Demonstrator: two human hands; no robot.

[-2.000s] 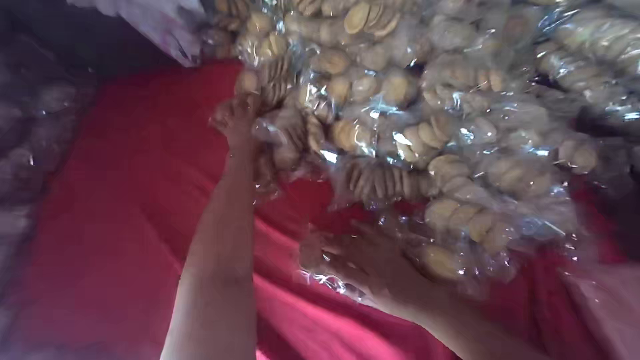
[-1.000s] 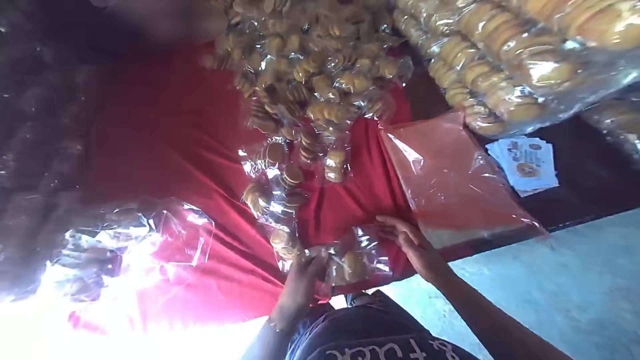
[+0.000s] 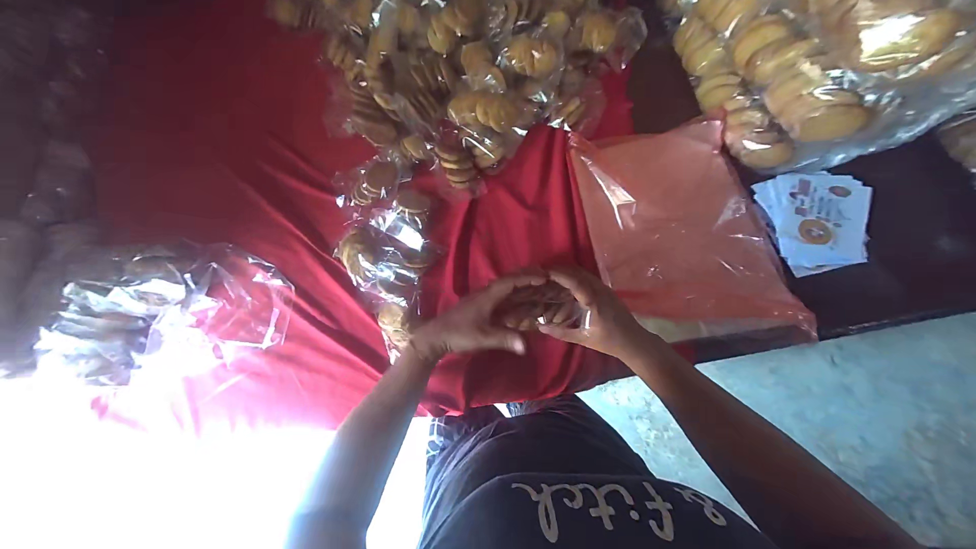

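Between both hands is a clear plastic packet of round cookies (image 3: pixel 537 305), over the red cloth near its front edge. My left hand (image 3: pixel 473 320) curves around the packet's left side, fingers at its top and thumb apart below. My right hand (image 3: pixel 595 313) grips the packet's right side between fingers and thumb. Several similar packets (image 3: pixel 389 252) lie in an uneven column just left of my hands. A large heap of cookie packets (image 3: pixel 457 84) rests on the red cloth (image 3: pixel 213 168) farther back.
A flat orange-red plastic bag (image 3: pixel 671 221) lies right of my hands. Beyond it are a stack of printed cards (image 3: pixel 816 221) and large clear bags of cookies (image 3: pixel 808 91). Clear plastic packaging (image 3: pixel 145 320) lies at left, beside strong glare. The table edge runs in front of my body.
The view has shifted greatly since two seconds ago. My hands, at the heap then, are now near the front edge. Since one second ago they have come closer together around one packet.
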